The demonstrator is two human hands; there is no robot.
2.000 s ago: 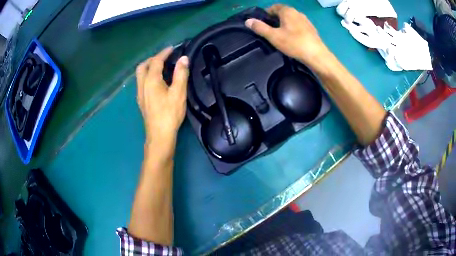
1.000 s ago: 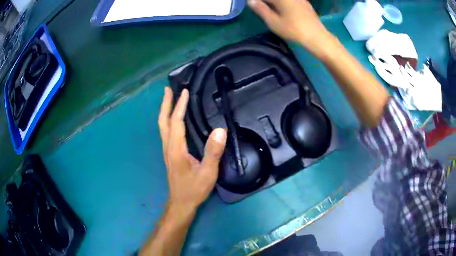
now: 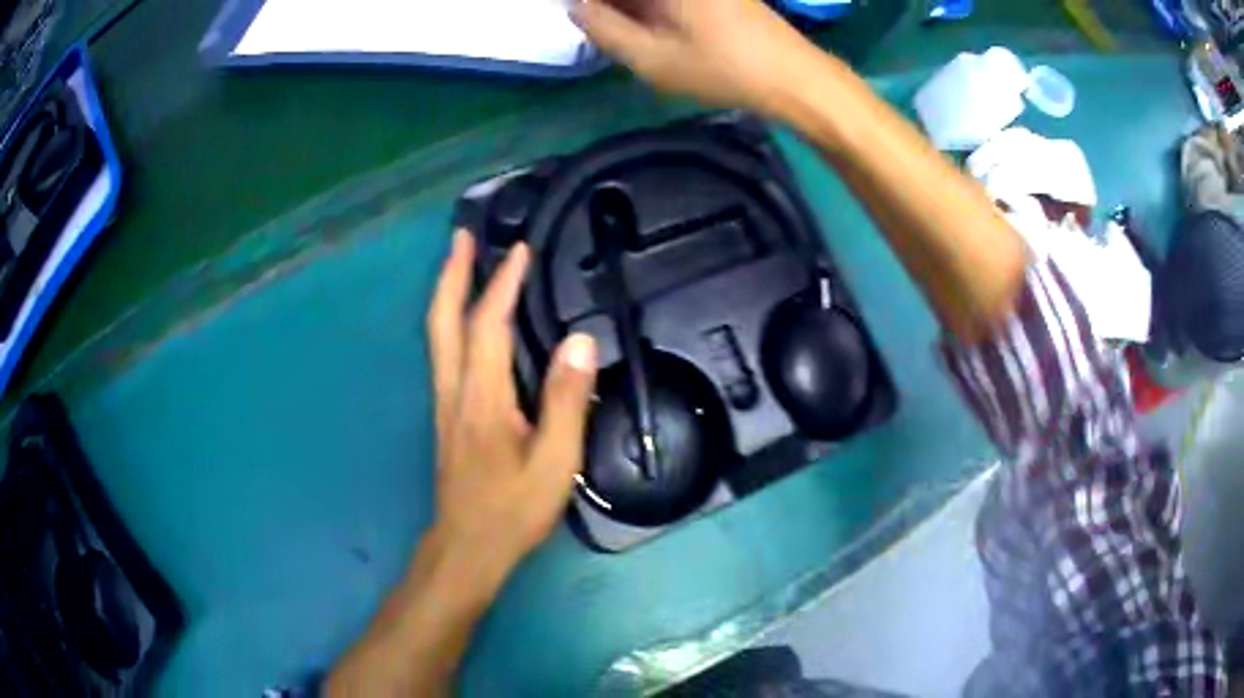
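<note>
A black moulded insert tray (image 3: 693, 280) lies tilted on the green bench. A black headset sits in it, its headband (image 3: 682, 147) in the arched groove and both round ear cups (image 3: 816, 366) in the wells. The boom microphone (image 3: 628, 327) lies across the left cup. The small slot between the cups is dark; its content is unclear. My left hand (image 3: 498, 409) rests on the tray's left edge, fingers apart, thumb by the left cup. My right hand (image 3: 689, 41) is at the top edge, fingertips at the right end of a blue-rimmed line tray (image 3: 409, 63); its grip is unclear.
Another blue line tray (image 3: 98, 218) with a black headset is cut off at the left. Black moulded trays (image 3: 82, 559) lie lower left. A white bottle (image 3: 966, 102), white crumpled cloth (image 3: 1044, 171) and a dark mesh-like object (image 3: 1207, 286) are at the right.
My right hand has left the headband and moved up to the line tray. My left hand has slid down the insert tray's left side. The line tray's right end has shifted left since one second ago.
</note>
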